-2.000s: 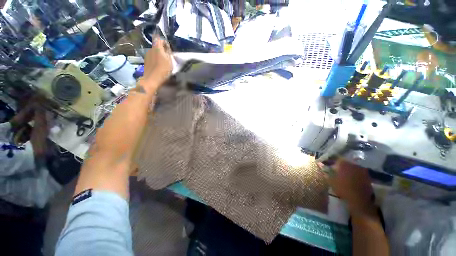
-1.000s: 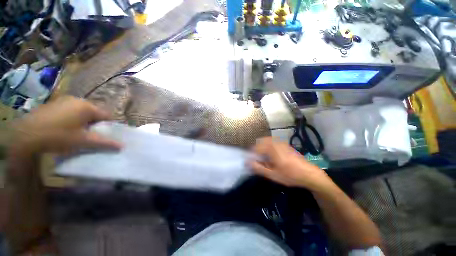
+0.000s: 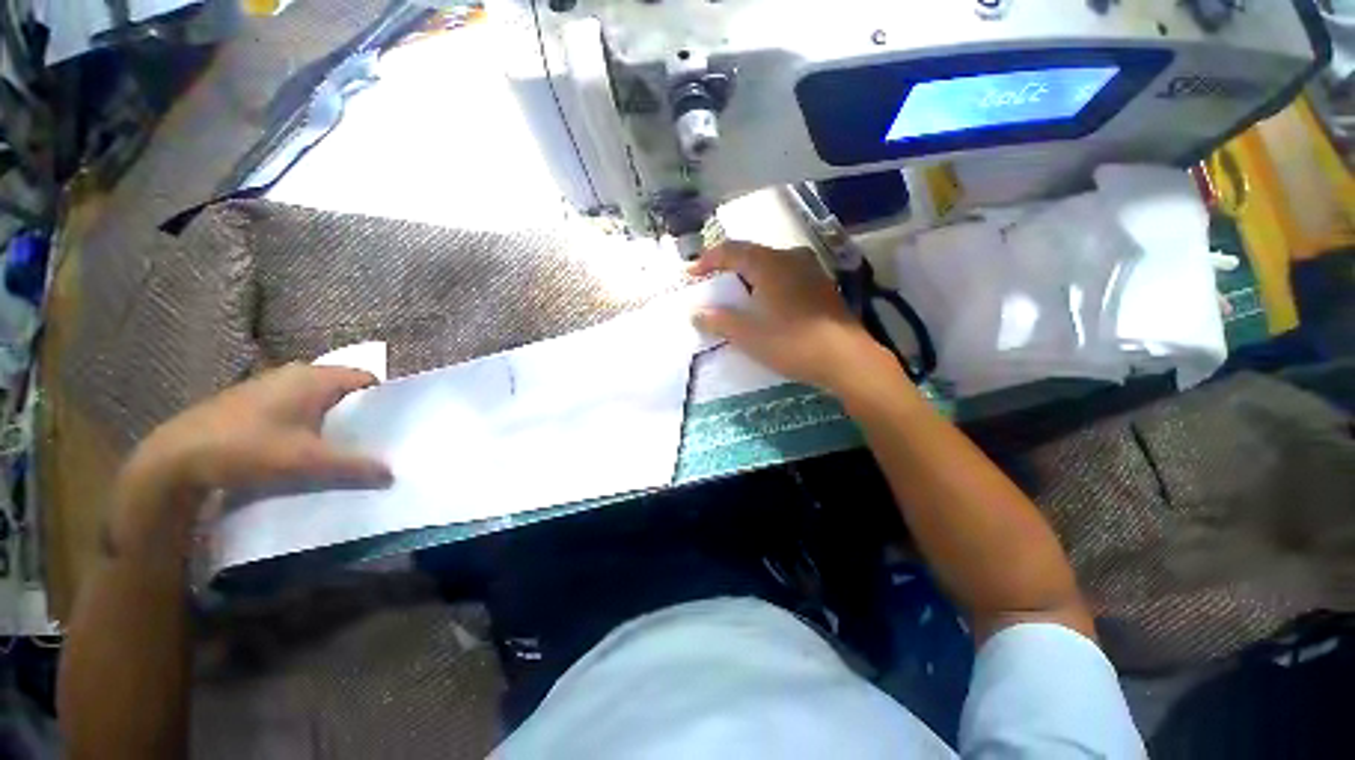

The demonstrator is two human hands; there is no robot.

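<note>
A white strip (image 3: 520, 423) lies along the table's front edge, over the near edge of a brown woven panel (image 3: 431, 282). My left hand (image 3: 260, 438) rests on the strip's left part, thumb and fingers spread. My right hand (image 3: 773, 309) holds the strip's right end by its upper corner, thumb and forefinger closed on it, just below the needle area of the sewing machine (image 3: 691, 149). The machine's lamp lights the panel's right end brightly. Whether the fingertips also grip the brown panel is hidden.
Black-handled shears (image 3: 899, 330) lie right of my right hand. A clear bag of white pieces (image 3: 1070, 282) is at the right. A green measuring strip (image 3: 758, 431) runs along the table's front edge. Brown pieces (image 3: 1219, 505) are heaped below at right, and more (image 3: 349, 676) at left.
Earlier my left hand reached far back and the strip was not held. Both hands then held it blurred over the front edge. Now it lies on the panel, its right end near the needle.
</note>
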